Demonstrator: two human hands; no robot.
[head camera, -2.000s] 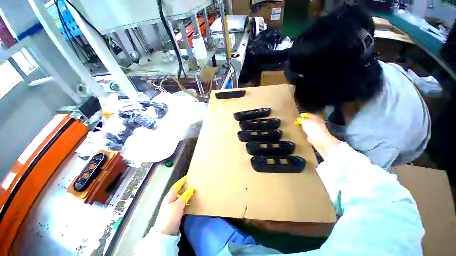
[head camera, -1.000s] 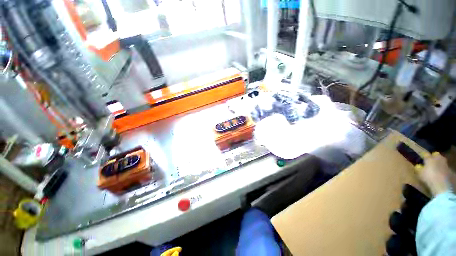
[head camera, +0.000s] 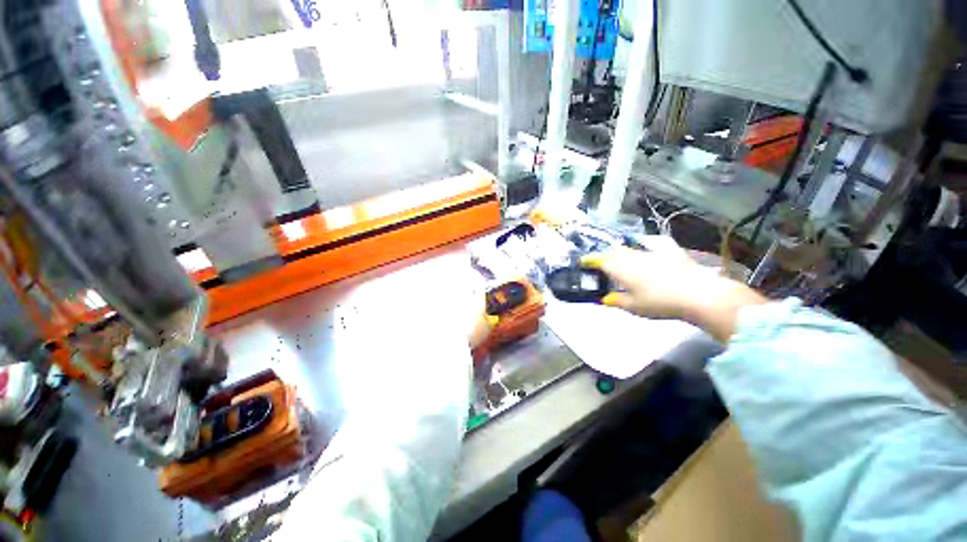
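My right hand (head camera: 663, 277), with yellow finger cots, holds a black plastic housing (head camera: 578, 284) just right of the right fixture. The orange-brown right fixture (head camera: 517, 324) has another black housing (head camera: 507, 297) on it. My left hand (head camera: 477, 307) is at the left side of this fixture, washed out by glare. One yellow fingertip shows at the housing's edge; whether it grips the housing cannot be told. The left fixture (head camera: 239, 450) holds a black housing (head camera: 242, 421), with the grey machine head (head camera: 159, 397) close beside it.
Plastic bags with dark parts (head camera: 626, 339) lie right of the right fixture. A green button (head camera: 605, 384) is on the table's front edge. The long orange beam (head camera: 361, 249) crosses the back. A cardboard sheet (head camera: 721, 492) is low at the right. A black block (head camera: 48, 471) lies far left.
My right hand has moved left from the cardboard to the right fixture with a black housing. My left arm has reached forward to that fixture. The machine head is now close to the left fixture.
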